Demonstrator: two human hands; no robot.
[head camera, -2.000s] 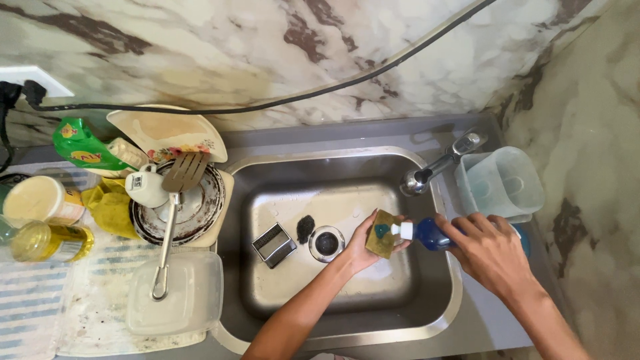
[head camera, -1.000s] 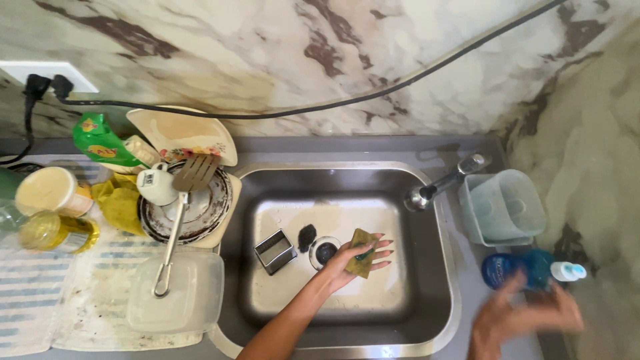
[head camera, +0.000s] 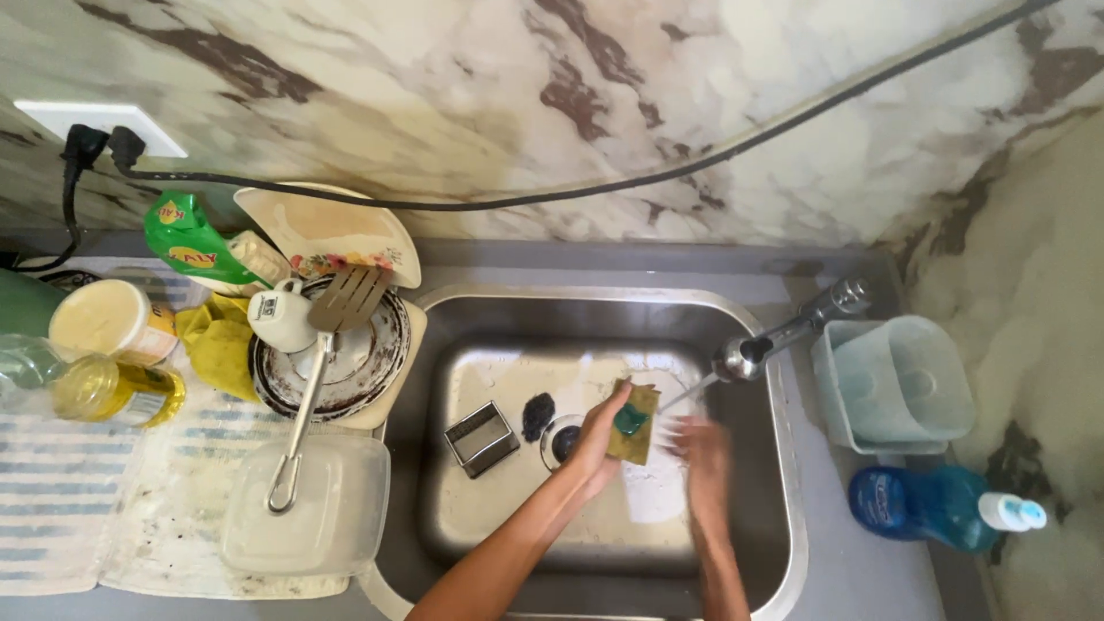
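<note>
Over the steel sink basin, my left hand (head camera: 597, 444) holds a yellow-green sponge (head camera: 640, 448) with a blob of green dish soap on its face. My right hand (head camera: 700, 453), blurred and empty with fingers apart, is just right of the sponge, by a thin stream of water from the chrome faucet (head camera: 743, 355). A box grater (head camera: 483, 440) lies in the basin at the left. Between it and the drain (head camera: 565, 438) lies a dark scouring pad (head camera: 538, 417). The blue dish soap bottle (head camera: 927, 507) lies on the counter to the right.
Nested clear plastic containers (head camera: 897, 379) stand right of the faucet. On the left are a slotted turner (head camera: 349, 302), a white mug (head camera: 281, 319), stacked pans and lids (head camera: 397, 345), a plastic container (head camera: 302, 509), a yellow cloth (head camera: 216, 345) and jars (head camera: 121, 392). A black cable (head camera: 483, 205) runs along the wall.
The soap bottle was in my right hand, then lay on the counter; the right hand has since moved left into the sink. Water now runs from the faucet. My left hand still holds the sponge.
</note>
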